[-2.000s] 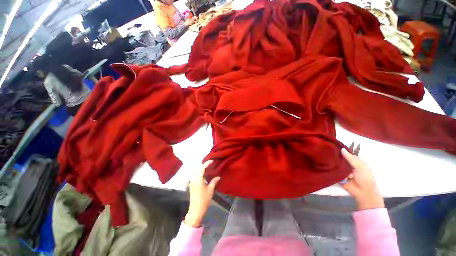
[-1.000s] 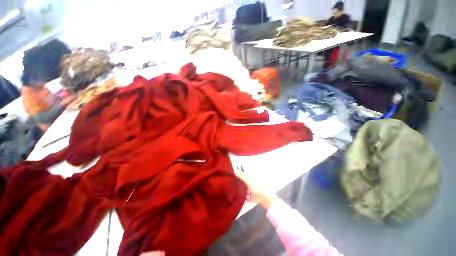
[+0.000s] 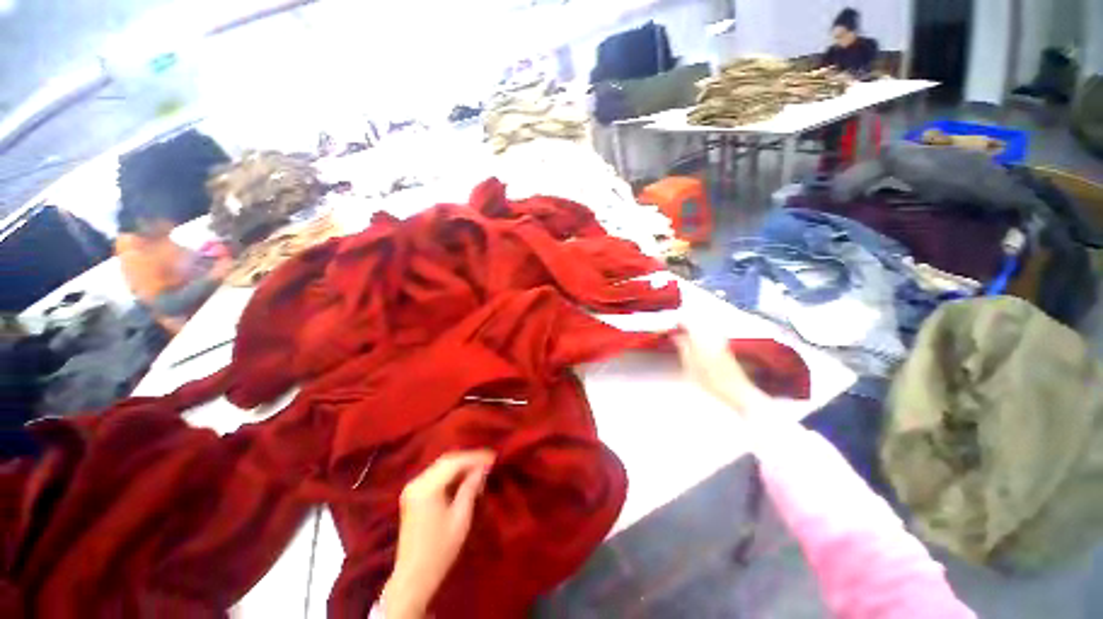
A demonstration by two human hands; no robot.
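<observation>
A red garment (image 3: 411,411) lies spread at the table's near side, with a pale line at its neck. My left hand (image 3: 438,520) is at its lower body, with thumb and fingertips pinching a fold of cloth. My right hand (image 3: 714,369) is over the garment's right sleeve (image 3: 774,366) and is blurred; whether its fingers grip the sleeve cannot be told. No tool can be made out in either hand.
A pile of red garments (image 3: 399,284) lies behind; more red cloth (image 3: 133,520) is at left. An olive sack (image 3: 992,423) and a denim heap (image 3: 823,278) are at right. An orange stool (image 3: 677,208) and seated people (image 3: 850,51) are farther back.
The view has swung right since the oldest frame. My right hand has moved from the hem to the sleeve. My left hand, almost out of view one second ago, is up on the garment's lower body.
</observation>
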